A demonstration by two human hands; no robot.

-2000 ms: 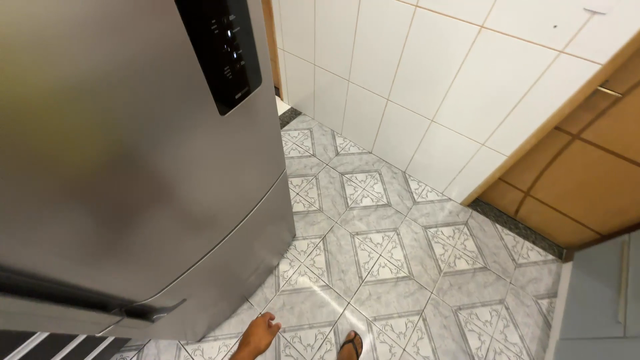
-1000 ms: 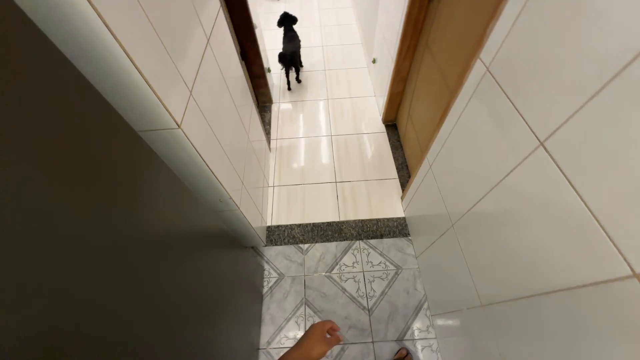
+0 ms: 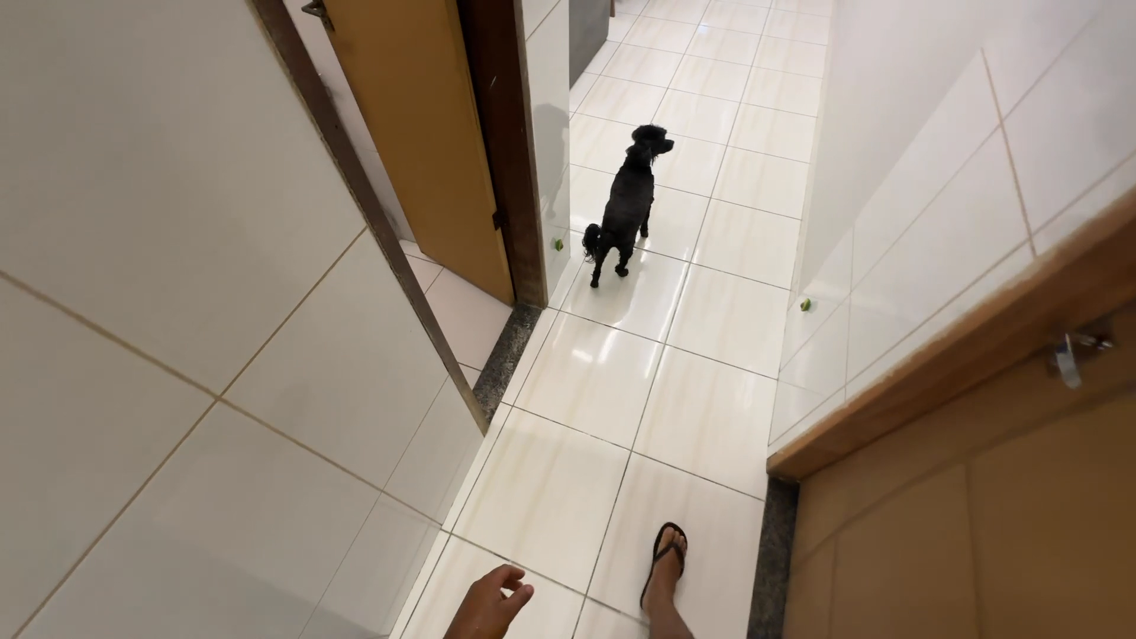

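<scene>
My left hand (image 3: 490, 603) is low in the view, left of centre, above the cream floor tiles (image 3: 541, 497). Its fingers curl loosely, with a gap between thumb and forefinger, and nothing shows in it. To its right is my foot in a black flip-flop (image 3: 667, 555), flat on the tiles. My right hand is out of view. Farther along the passage stands a black curly-haired dog (image 3: 628, 200), its back to me and its head turned to the right.
White tiled walls (image 3: 222, 266) flank the passage. At left, a wooden door (image 3: 417, 133) stands ajar beside a dark frame and a granite threshold (image 3: 510, 359). At right is a wooden door (image 3: 967, 532) with a metal handle (image 3: 1069, 355). Small green items (image 3: 806, 304) are on both walls.
The view has moved from beside the refrigerator, over the patterned floor, into the passage. The dog, facing away before, now has its head turned right. My left hand remains low in view.
</scene>
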